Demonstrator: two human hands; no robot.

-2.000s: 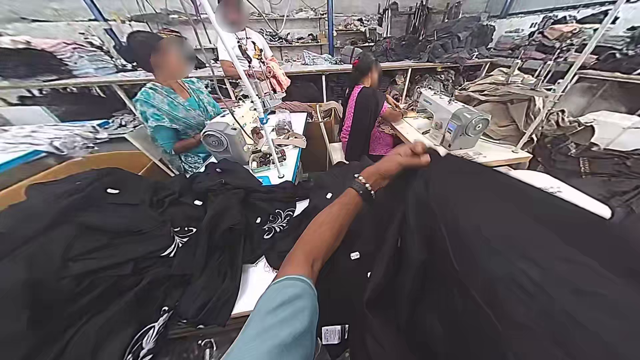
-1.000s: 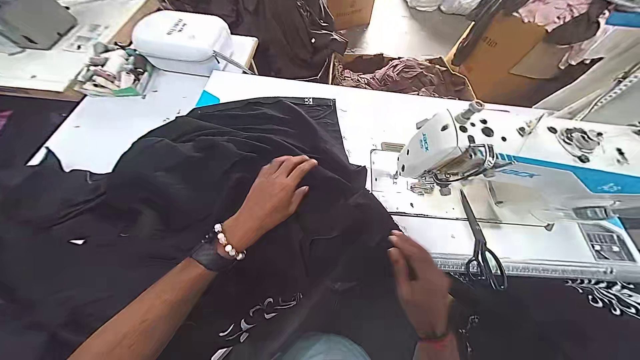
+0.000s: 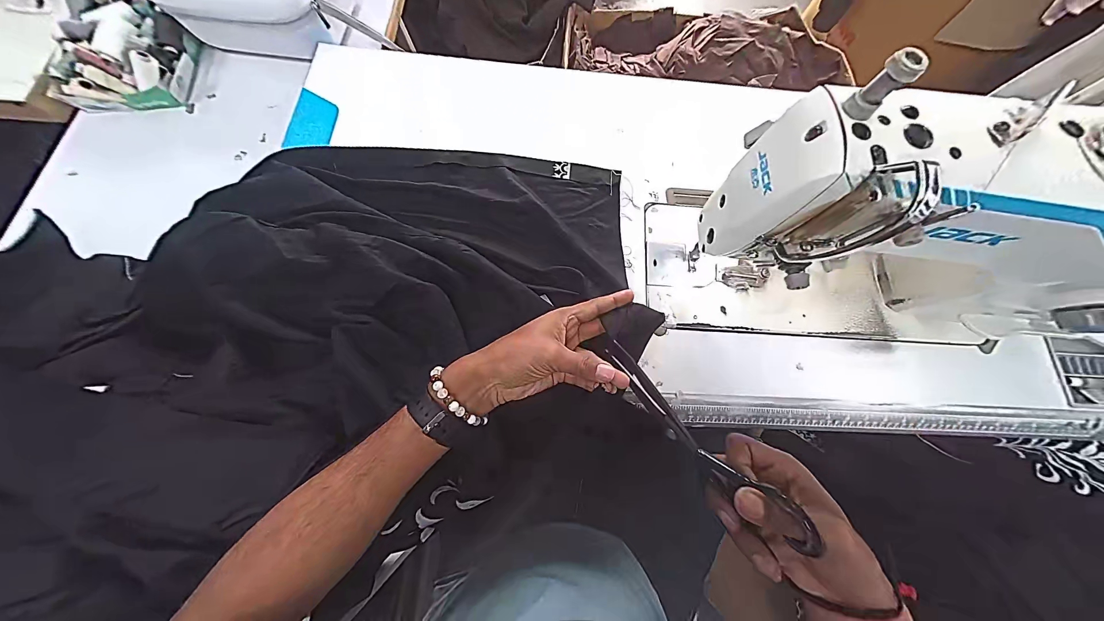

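Black fabric (image 3: 362, 250) spreads over the left part of the white sewing table and down toward my lap. My left hand (image 3: 552, 349), with a beaded bracelet and a dark wristband, grips a small part of this fabric near its right edge. In my right hand (image 3: 776, 509) is a pair of black-handled scissors (image 3: 668, 414), its blades pointing up and left against the fabric beside my left fingers. Fabric and fingers partly hide the blade tips. Just beyond, to the right, stands a white Jack sewing machine (image 3: 793, 181), with its needle area clear of the black fabric.
A ruler strip (image 3: 862, 420) runs along the table's front edge. At the upper left is a box of thread spools (image 3: 129, 69). Behind the table, a carton holds brownish fabric (image 3: 724, 52). More black fabric with white embroidery (image 3: 1052, 461) lies at the lower right.
My right hand has picked up the scissors, which lay on the table by the machine one second ago. My left hand has moved right to the fabric's edge. The view has turned down from the room.
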